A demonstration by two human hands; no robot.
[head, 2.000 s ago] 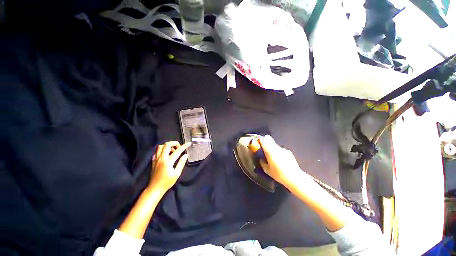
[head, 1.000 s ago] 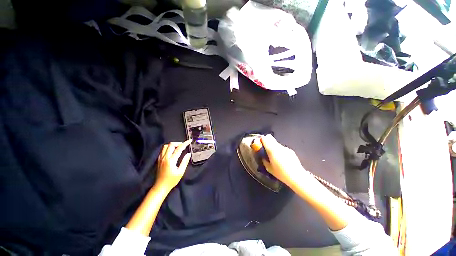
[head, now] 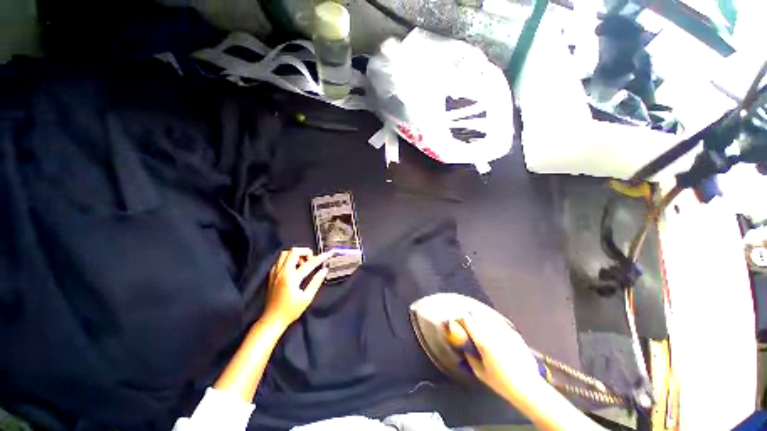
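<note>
A smartphone (head: 337,231) with a lit screen lies on the dark cloth in the middle. My left hand (head: 294,284) is at its lower left, fingers apart, with a fingertip touching the lower screen. My right hand (head: 496,358) is shut on the handle of a steam iron (head: 433,324). The iron's pointed silver plate is over dark cloth near the front, its tip towards the upper left. A dark garment piece (head: 420,261) lies between phone and iron. Whether the iron presses the cloth or hovers cannot be told.
A large dark garment pile (head: 109,252) covers the left. Behind are a bottle (head: 333,59), white strips (head: 252,59), a white plastic bag (head: 437,93) and a thin tool (head: 324,124). A white tray (head: 580,143) is rear right. Cables (head: 635,278) hang at the right.
My right hand has moved the iron towards the front, uncovering dark cloth behind it. My left hand remains at the phone, and the screen picture differs. The view has shifted slightly.
</note>
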